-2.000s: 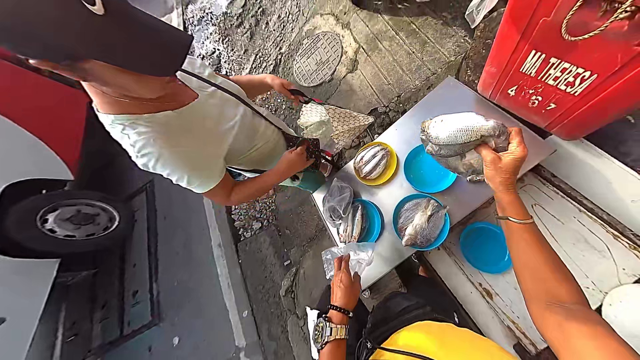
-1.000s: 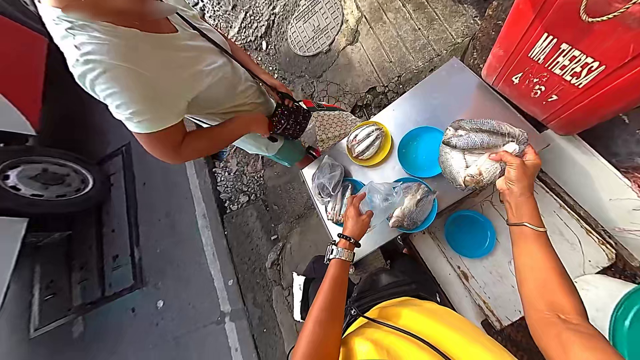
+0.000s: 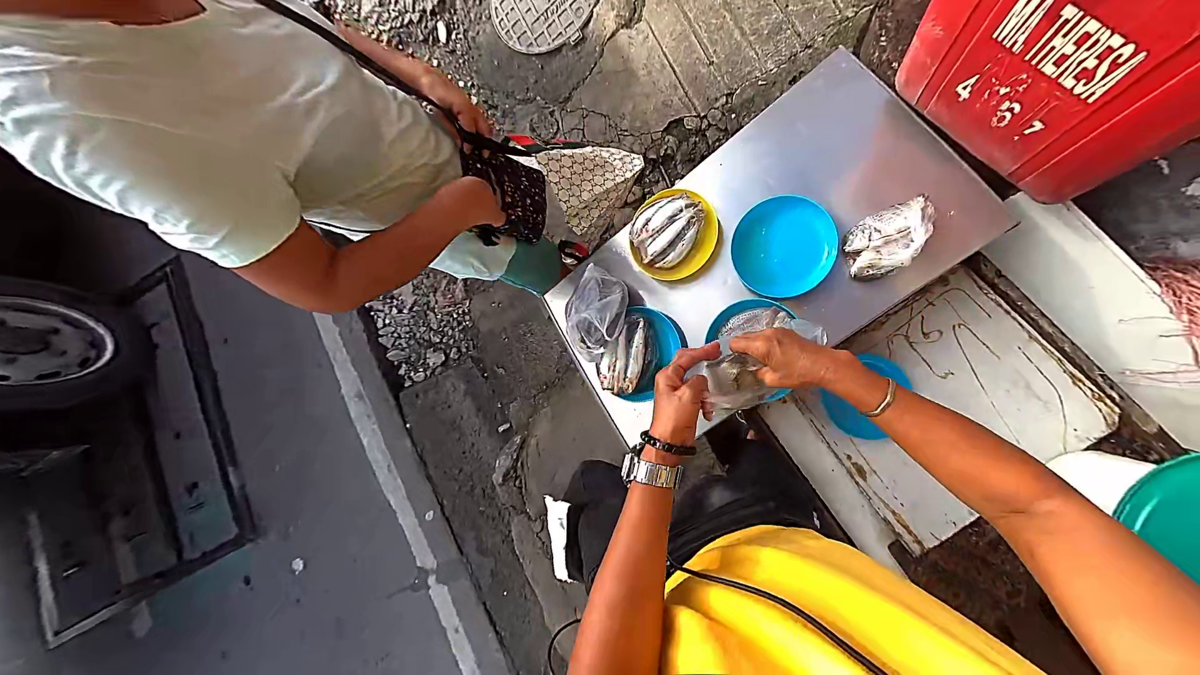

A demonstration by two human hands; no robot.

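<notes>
My left hand [image 3: 682, 389] and my right hand [image 3: 783, 358] both grip a clear plastic bag [image 3: 736, 380] over the near blue plate [image 3: 745, 309], where a fish [image 3: 757, 321] lies partly hidden. Several fish [image 3: 891, 237] lie on the metal tabletop [image 3: 867, 122], right of a bare blue plate [image 3: 785, 246]. A yellow plate [image 3: 705, 258] holds slender fish [image 3: 667, 230]. At the left corner, a blue plate [image 3: 667, 342] bears more fish [image 3: 623, 356], with a crumpled plastic bag [image 3: 596, 309] beside them.
A person [image 3: 225, 131] stands across the table's left end with a black purse [image 3: 511, 192] and a patterned bag [image 3: 595, 183]. A red container [image 3: 1050, 94] stands at upper right. Another blue plate [image 3: 864, 403] sits on a white lid [image 3: 975, 394]. A wheel [image 3: 56, 342] shows at far left.
The fish my right hand held up before now lie on the tabletop. That hand has moved left to the plastic bag, beside my left hand.
</notes>
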